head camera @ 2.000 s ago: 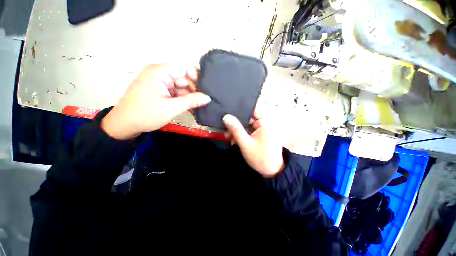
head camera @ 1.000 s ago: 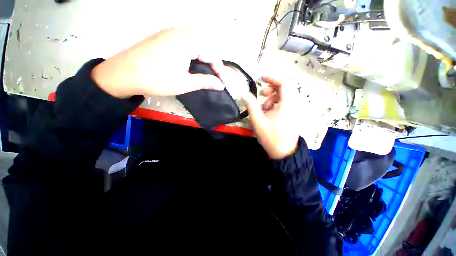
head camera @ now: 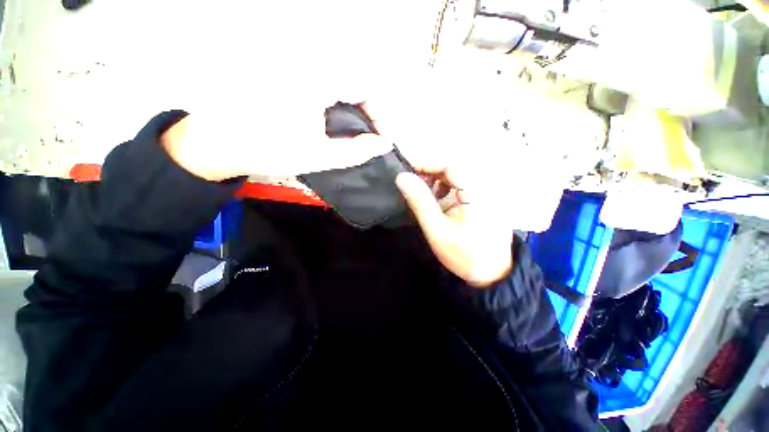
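Observation:
A black pouch body (head camera: 362,196) is held at the table's red front edge, tilted, with one flap or corner standing up behind my fingers. My left hand (head camera: 287,152) reaches across it from the left and grips it; glare washes out most of this hand. My right hand (head camera: 459,224) holds the pouch's right side, thumb on the near face and fingers curled behind. The far side of the pouch is hidden by my hands.
The sewing machine (head camera: 658,59) stands at the upper right. A blue crate (head camera: 693,291) at the lower right holds a black work bundle (head camera: 620,337) and a grey fabric piece (head camera: 645,257). The off-white table (head camera: 51,126) is washed out by glare. A dark piece shows at the top left edge.
The pouch has gone from flat and face-on to tilted between both hands. The dark strip looped at its right no longer shows. The view has shifted and the table looks brighter.

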